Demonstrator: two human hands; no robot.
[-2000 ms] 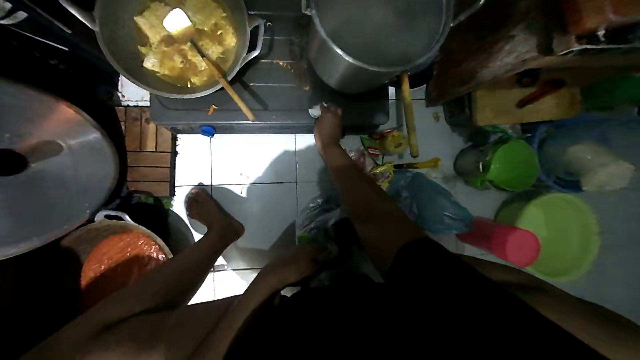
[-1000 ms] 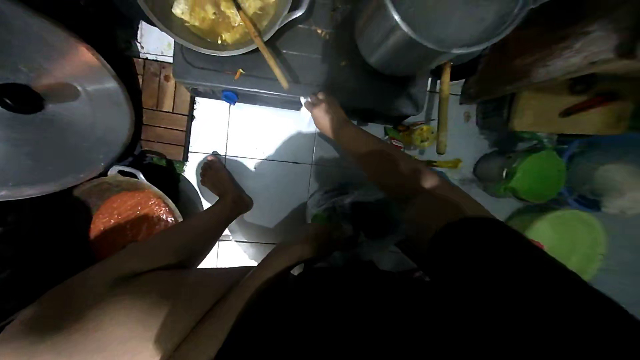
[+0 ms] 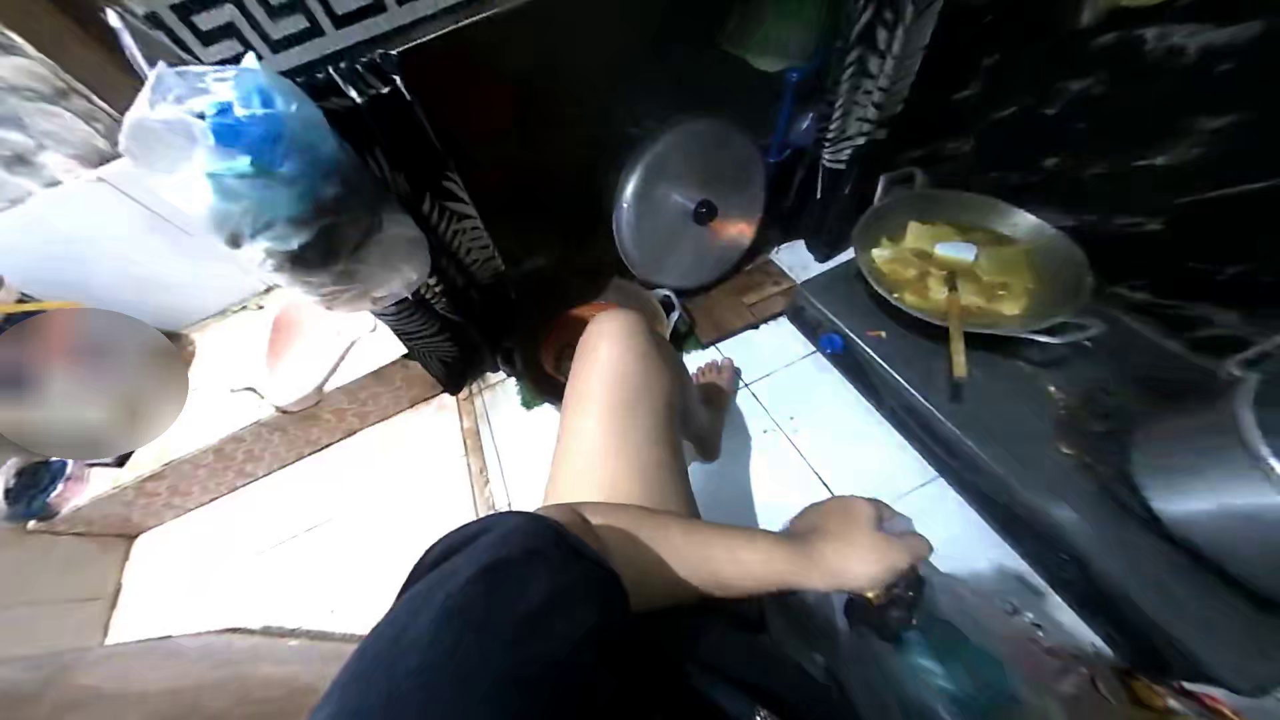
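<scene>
My left hand (image 3: pixel 860 545) reaches across my leg and is closed on what looks like the gathered top of a clear plastic bag (image 3: pixel 815 620). A dark item (image 3: pixel 890 603) shows just below its fingers; its kind is unclear. Beyond lies a teal plastic bag (image 3: pixel 955 665), blurred. My right hand is out of view. On the black stove (image 3: pixel 1010 420), right of my left hand, a metal wok (image 3: pixel 1075 265) holds yellow pieces of food (image 3: pixel 905 262) in liquid, with a wooden-handled spatula (image 3: pixel 956 335) resting in it. A large metal pot (image 3: pixel 1205 480) stands at the right edge.
A round metal lid (image 3: pixel 665 225) leans upright behind a pot of red food (image 3: pixel 565 335), partly hidden by my knee. A blue cap (image 3: pixel 830 343) lies by the stove's edge. Filled plastic bags (image 3: pixel 270 170) hang at upper left. A raised ledge (image 3: pixel 250 440) crosses the left side.
The view has swung far to the left. My right hand, earlier at the stove's front edge, has left the view. My left hand, low and in shadow before, now shows clearly.
</scene>
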